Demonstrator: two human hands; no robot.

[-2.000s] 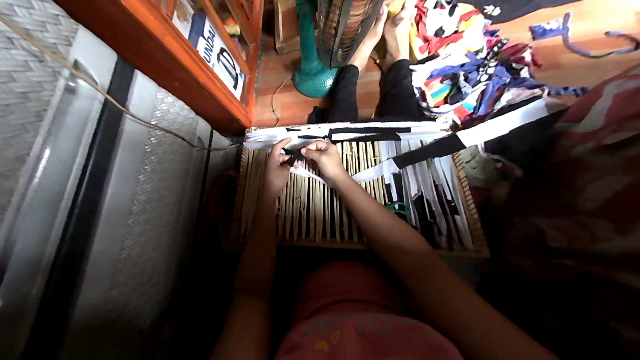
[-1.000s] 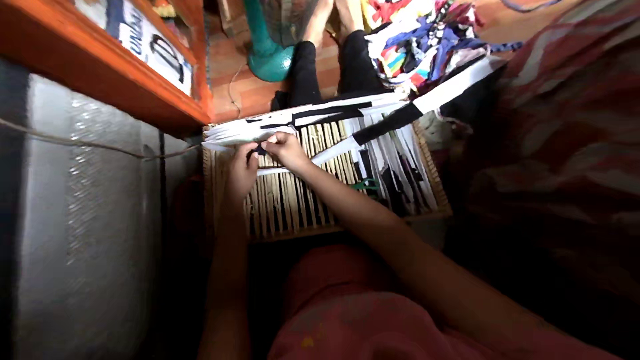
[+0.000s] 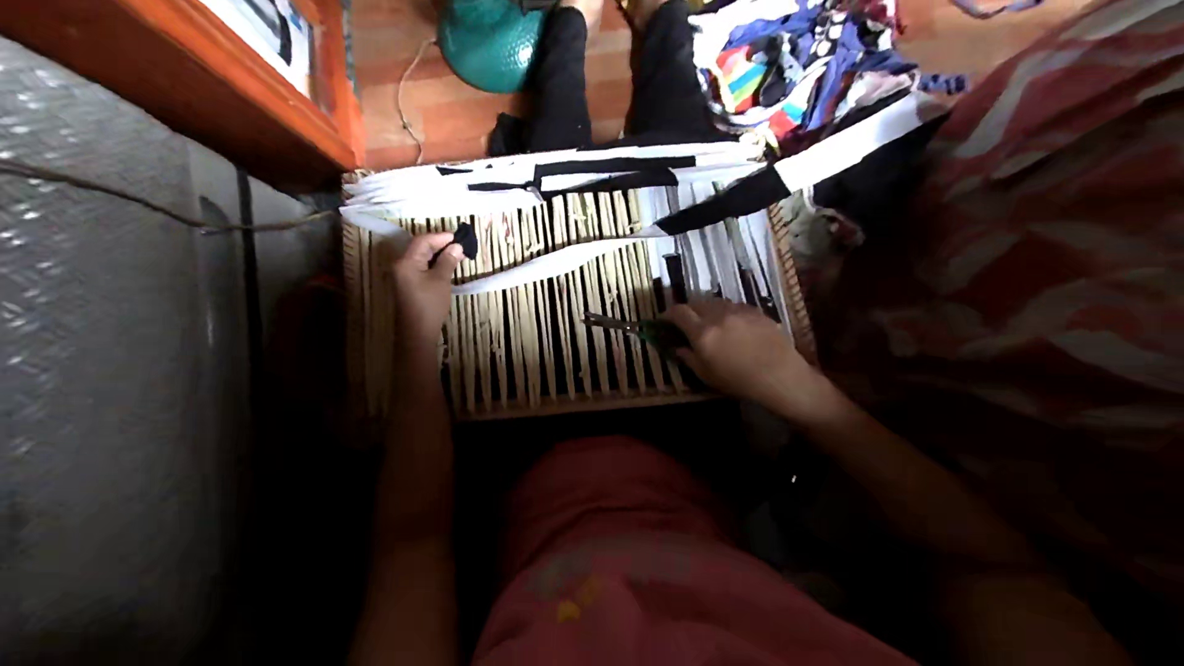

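Note:
A wooden frame (image 3: 592,404) strung with pale cord strands (image 3: 518,324) lies before me. Black and white fabric strips (image 3: 610,171) are packed along its far side, and more lie at its right end. My left hand (image 3: 431,273) pinches a small piece of black cloth (image 3: 465,240) over the left strands. A long white strip (image 3: 555,264) runs from near that hand to a black and white length (image 3: 726,203) at the right. My right hand (image 3: 735,347) is at the green handles of a pair of scissors (image 3: 615,323), blades pointing left over the strands.
Another person's legs in black (image 3: 561,79) are beyond the frame. A heap of coloured cloth scraps (image 3: 805,60) lies on the floor at the far right. A teal round base (image 3: 490,42), an orange wooden cabinet edge (image 3: 231,74) and a cable (image 3: 139,208) are at the left.
My right hand has left my left hand and moved right and nearer, onto the scissors, which lay on the strands before. My left hand stays at the left of the frame.

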